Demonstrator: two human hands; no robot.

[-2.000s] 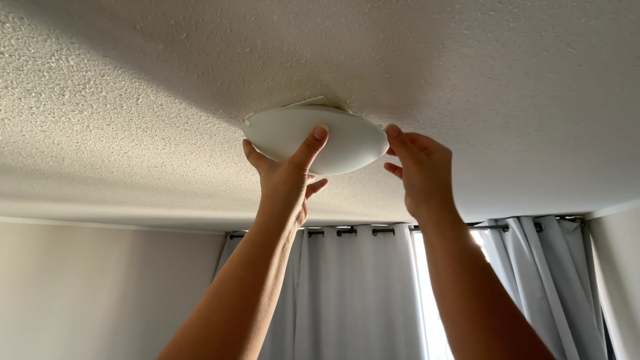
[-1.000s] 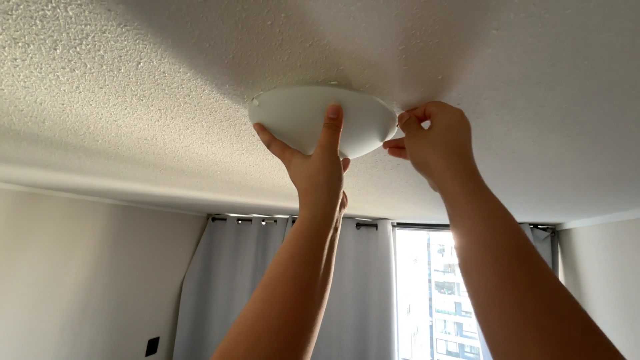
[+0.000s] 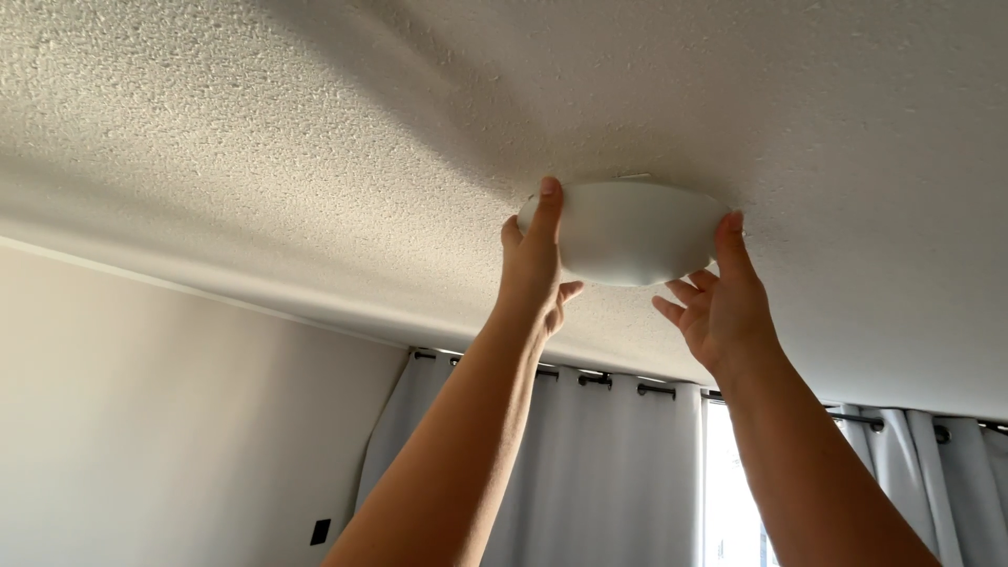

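Observation:
A white, shallow bowl-shaped ceiling light shade sits up against the textured ceiling, its rounded side facing down. My left hand grips its left edge, with the thumb on the near face and the other fingers around the side. At the right edge my right hand holds it, thumb near the rim and fingers spread beneath. Whatever lies above the shade is hidden, apart from a thin pale edge at its far top.
The textured ceiling spreads overhead. Grey curtains hang by rings from a dark rod in front of a bright window. A black wall plate is on the left wall.
My left hand has shifted from under the shade to its left edge. My right hand, earlier pinching at the right rim, now has its fingers spread under that side.

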